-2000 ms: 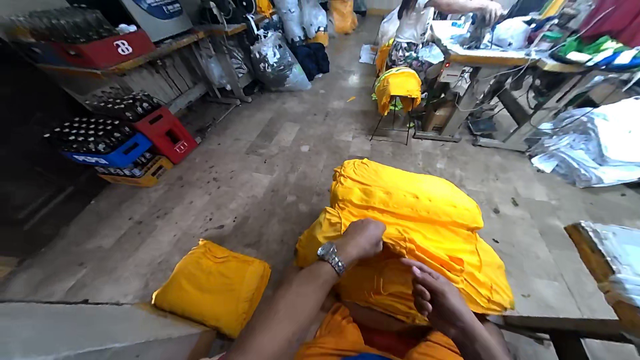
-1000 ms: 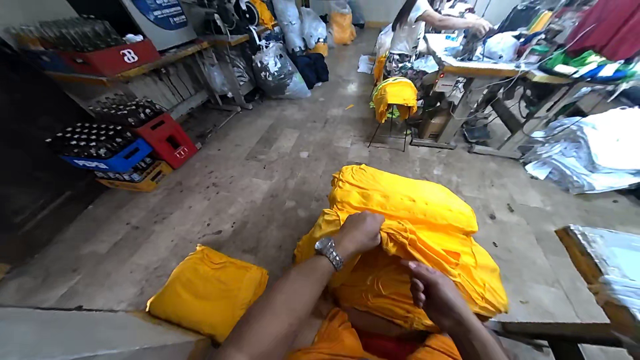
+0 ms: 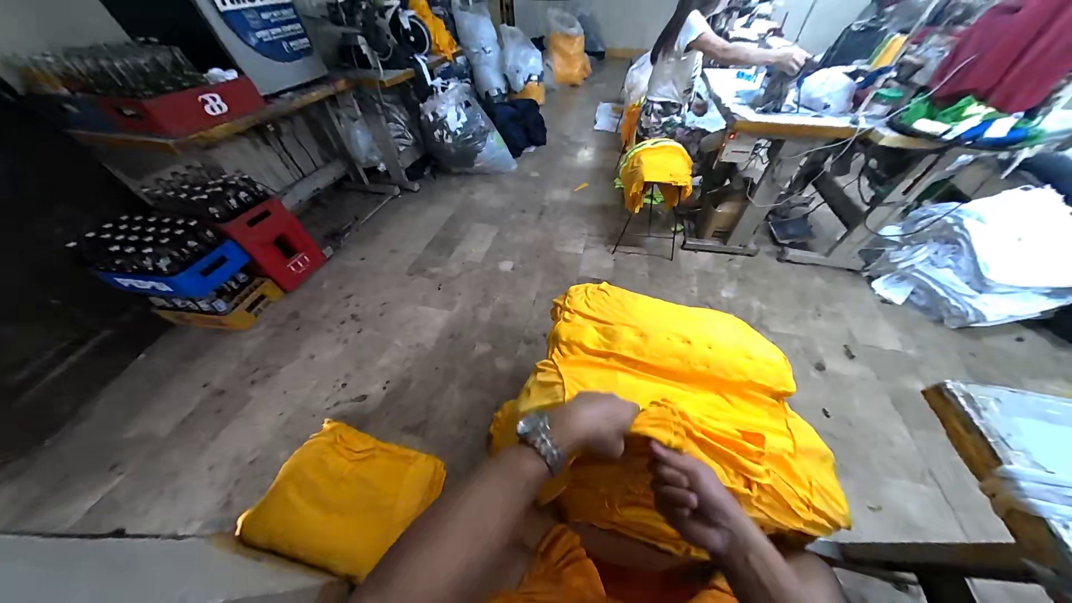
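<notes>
A large pile of bright yellow fabric (image 3: 678,343) lies in front of me, over my lap. My left hand (image 3: 596,425), with a metal wristwatch (image 3: 538,440) on its wrist, is closed on a fold of this fabric at the pile's near side. Close beside it on the right, my right hand (image 3: 691,494) has its fingers curled, with thumb and forefinger at the gathered edge of the same cloth; whether they pinch it is hard to tell. A square yellow cloth bundle (image 3: 347,494) sits at the lower left.
Bottle crates (image 3: 272,239) stand on the floor at left, below a wooden bench (image 3: 172,144). At the upper right a person (image 3: 682,67) works at a sewing table (image 3: 787,126), near a stool draped in yellow cloth (image 3: 657,172). White fabric (image 3: 988,251) and a table corner (image 3: 963,427) are at right.
My right hand has moved up and left, nearer to my left hand at the fabric's edge. The left hand stays on the cloth.
</notes>
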